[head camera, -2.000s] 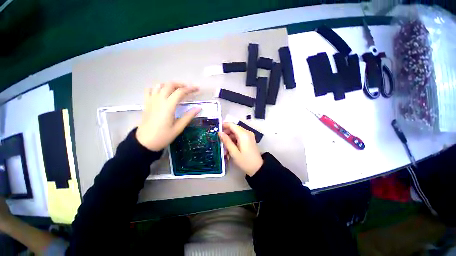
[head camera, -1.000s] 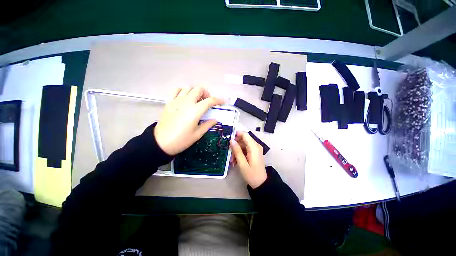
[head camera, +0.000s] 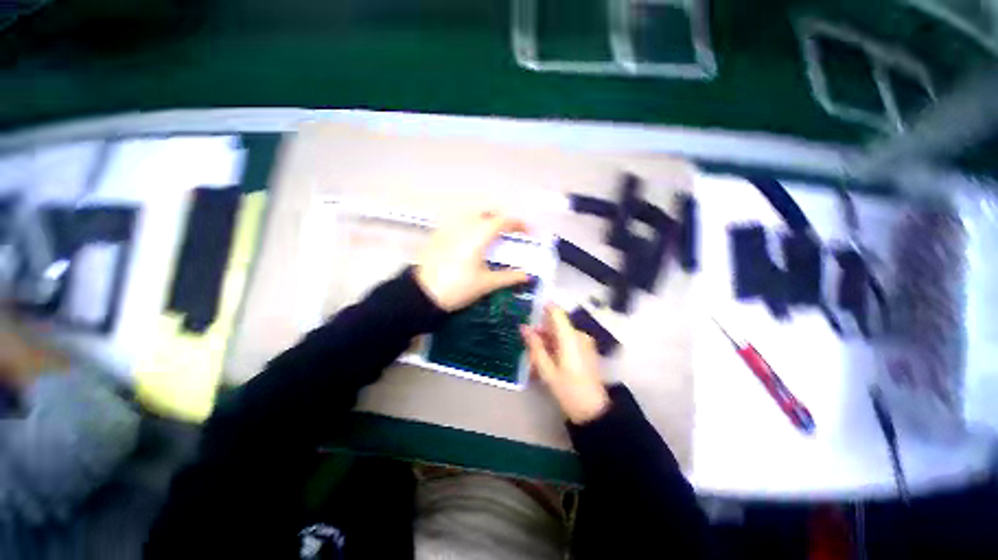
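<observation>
A white housing frame (head camera: 383, 216) lies on the cardboard sheet in front of me, its left half an open window. A dark green circuit board (head camera: 478, 335) fills its right end. My left hand (head camera: 465, 260) holds the frame's top edge above the board, thumb over the board's top part. My right hand (head camera: 567, 362) is at the frame's right edge, fingertips together beside the board. The picture is blurred, so I cannot tell whether a small piece is between the fingers.
Black foam strips (head camera: 638, 244) lie right of the frame, with wider black pieces (head camera: 753, 263) on the white surface. A red utility knife (head camera: 775, 386) and slim dark stick (head camera: 888, 432) lie at right. White frames (head camera: 616, 68) stand on the green belt. A person's sleeve (head camera: 68, 438) shows at left.
The view has shifted, so the bench appears lower and farther right, with more of the belt's white frames showing. Both hands stay at the frame in nearly the same pose.
</observation>
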